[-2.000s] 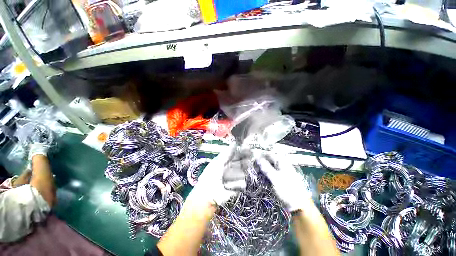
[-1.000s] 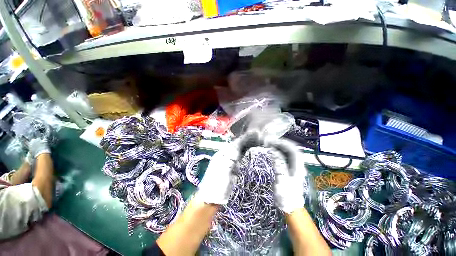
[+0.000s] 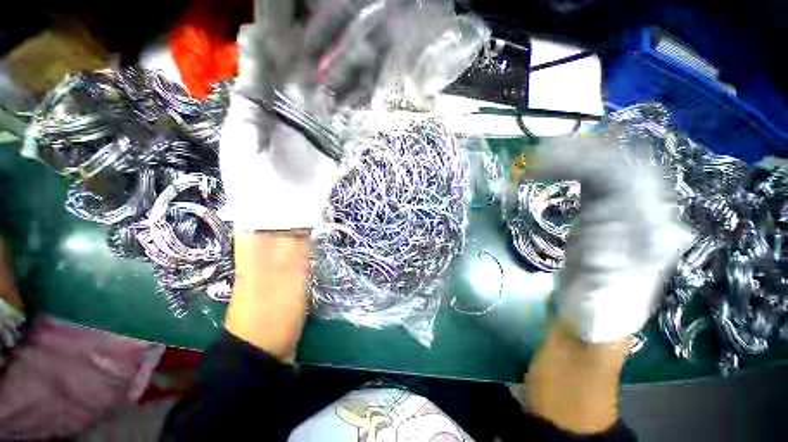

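My left hand (image 3: 275, 173), in a white glove with grey fingers, is raised at the left of the loose heap of rings (image 3: 393, 216). It grips a thin handful of rings (image 3: 304, 125), seen as parallel silver arcs. My right hand (image 3: 618, 246), gloved and blurred, is over the inner edge of the right ring bundles (image 3: 726, 233). Its fingers reach left by a small orange-yellow patch of rubber bands (image 3: 519, 164), mostly hidden; whether they hold anything cannot be told. The heap lies on a clear plastic bag (image 3: 422, 321). A single open ring (image 3: 502, 280) lies on the green bench.
More ring bundles (image 3: 183, 220) lie left of my left hand. A red-orange plastic bag (image 3: 203, 59) is behind them. A blue bin (image 3: 691, 95) stands at right rear. A white sheet (image 3: 566, 79) and black cable are behind the heap. Another person's pinkish clothing shows at lower left.
The view has tilted downward. My hands have moved from together over the heap to far apart, left with a handful of rings, right to the rubber bands' side. The single ring on the bench now shows.
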